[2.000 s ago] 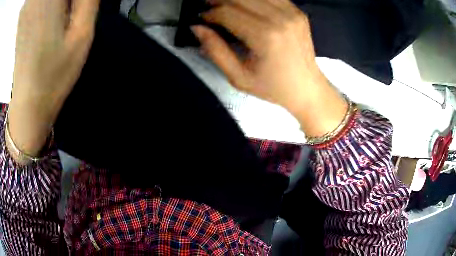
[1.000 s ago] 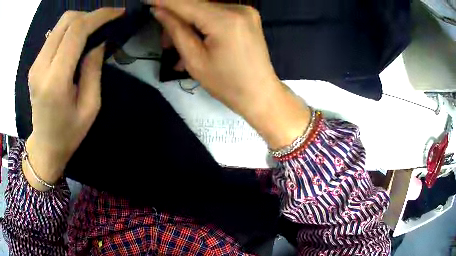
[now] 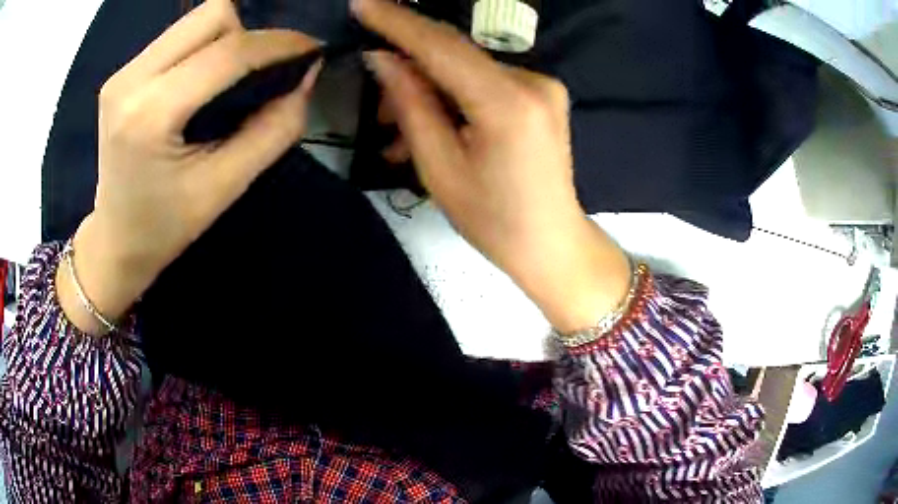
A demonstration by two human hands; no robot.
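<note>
A black garment panel (image 3: 295,295) runs from under my hands down over the table's front edge onto my lap. My left hand (image 3: 197,138) pinches a folded edge of the black cloth between thumb and fingers at the top centre-left. My right hand (image 3: 482,138) is just to the right, its fingertips at the cloth near the top edge of the picture. Its thumb and index finger are slightly apart and blurred, so I cannot tell if they grip. More black cloth (image 3: 679,108) lies flat to the right. No zipper teeth can be made out.
A pale ribbed knob (image 3: 504,24) shows at the top. The white table (image 3: 788,295) has faint ruler marks. Red-handled scissors (image 3: 845,349) lie at its right end. Below them is a white drawer tray (image 3: 827,455) with black pieces. A thin dark thread or cord runs right from the cloth.
My left hand has come in from the left and now pinches the cloth edge. My right hand's fingers have opened slightly. The pale knob has come into view as the view shifted.
</note>
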